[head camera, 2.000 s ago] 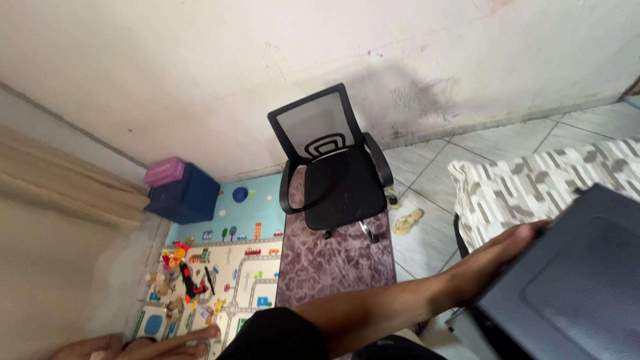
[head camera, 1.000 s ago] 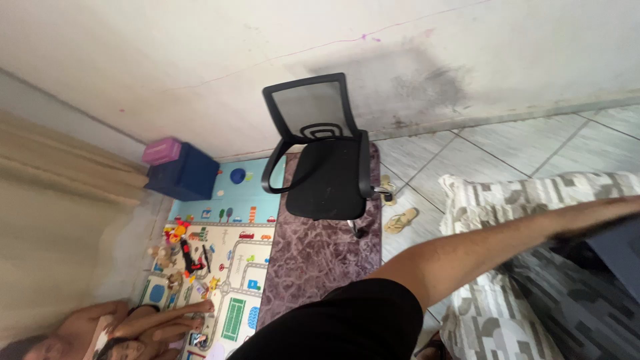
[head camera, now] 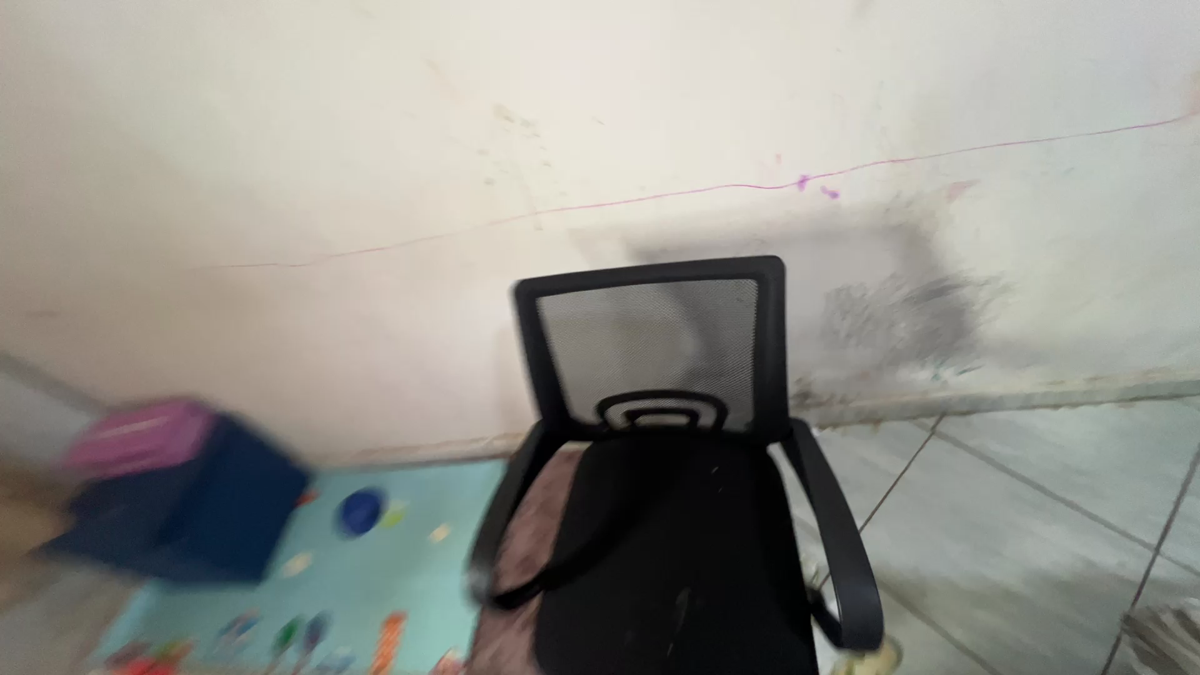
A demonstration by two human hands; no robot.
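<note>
Neither my left hand nor my right hand shows in the head view now. A black office chair with armrests and a mesh backrest faces me at the middle, close in front. Part of a brownish-purple rug shows beside and under it. The dark case seen earlier is out of view.
A light blue printed play mat with a blue round object lies left of the chair. Farther left, a pink box sits on a dark blue box. Behind runs a stained wall; grey floor tiles lie right.
My arm, which reached right to a dark case on the patterned cloth, has left the view. The view has shifted nearer the chair, and the people at lower left are out of it.
</note>
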